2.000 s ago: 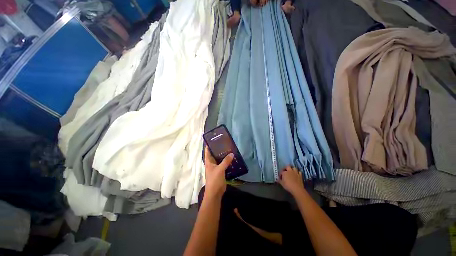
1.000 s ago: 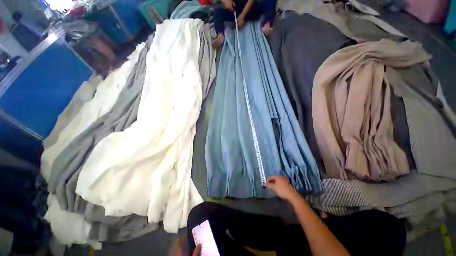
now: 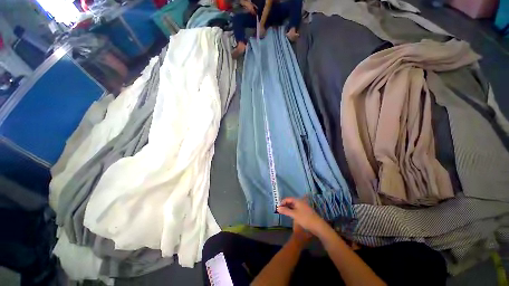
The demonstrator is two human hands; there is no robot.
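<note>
The blue curtain panel (image 3: 254,134) lies lengthwise in pleats in the middle. The white tape measure (image 3: 269,151) runs along it. My right hand (image 3: 296,212) pinches the near end of the tape at the curtain's near edge. My left hand (image 3: 303,230) is just below, partly hidden behind my right hand and forearm; its fingers cannot be made out. The smartphone (image 3: 219,270), its screen lit white, lies on my dark-clothed leg at the bottom.
A person (image 3: 262,19) sits at the far end, hands over the curtain. The white curtain (image 3: 187,106) and grey cloth lie left, the dark grey curtain (image 3: 329,72), beige-pink curtain (image 3: 385,111) and striped fabric (image 3: 407,223) right. A blue panel (image 3: 50,106) stands left.
My left hand has let go of the phone and moved right, beside my right hand. My right hand and the tape end have shifted left, and the curtain's left pleats have drawn inward.
</note>
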